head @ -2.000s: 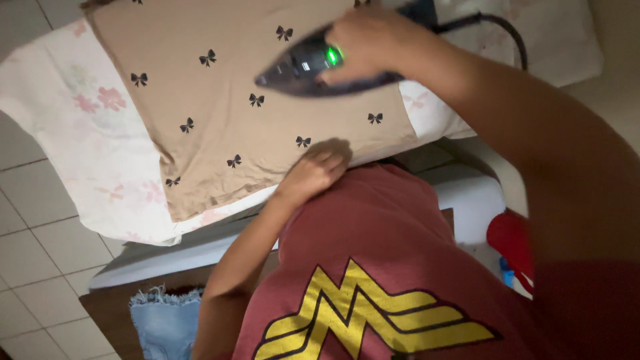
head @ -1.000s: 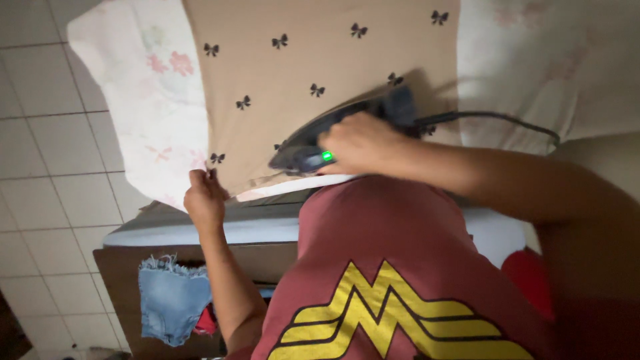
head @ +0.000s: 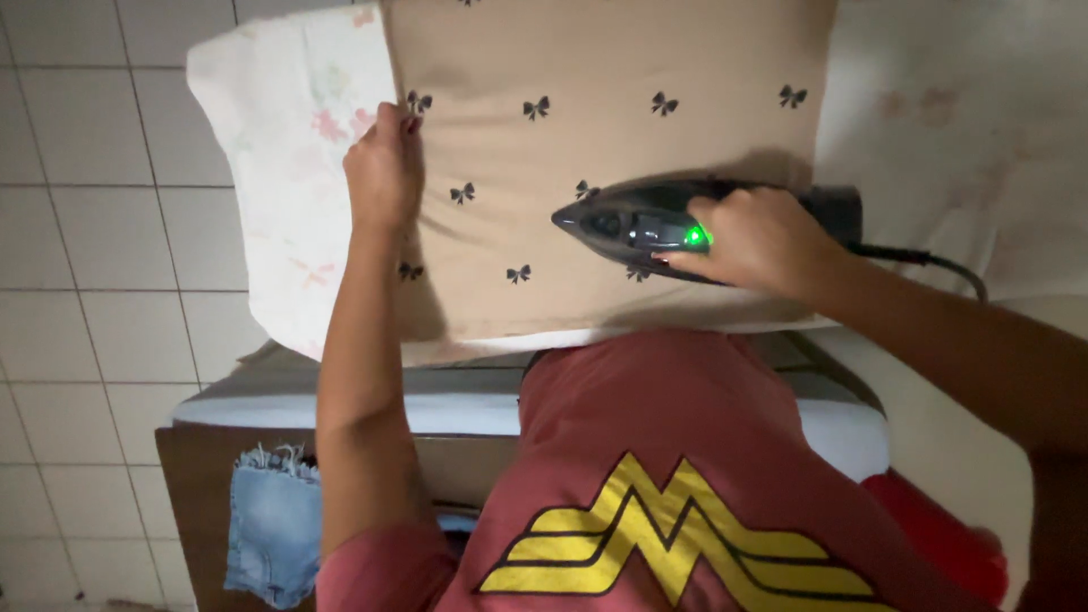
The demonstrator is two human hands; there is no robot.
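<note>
A beige cloth with black bow prints (head: 527, 229) lies over a white floral cover (head: 289, 204). My right hand (head: 756, 238) grips the handle of a black clothes iron (head: 612, 225), which is on or just over the cloth, its tip pointing left and a green light glowing on it. The iron's cord (head: 926, 255) runs off to the right. At the cloth's left edge, my left hand (head: 387, 166) pinches the fabric between thumb and fingers, and small folds spread from there.
Below the ironing surface is a pale blue padded edge (head: 459, 412) above a brown wooden panel (head: 187, 510). Frayed denim shorts (head: 272, 527) lie at the lower left. A red item (head: 943, 535) is at the lower right. White floor tiles (head: 68, 238) run along the left.
The left hand has moved from the cloth's near edge to its left edge and farther up along it, taking hold of the fabric. The iron has moved about over the cloth, still in the right hand.
</note>
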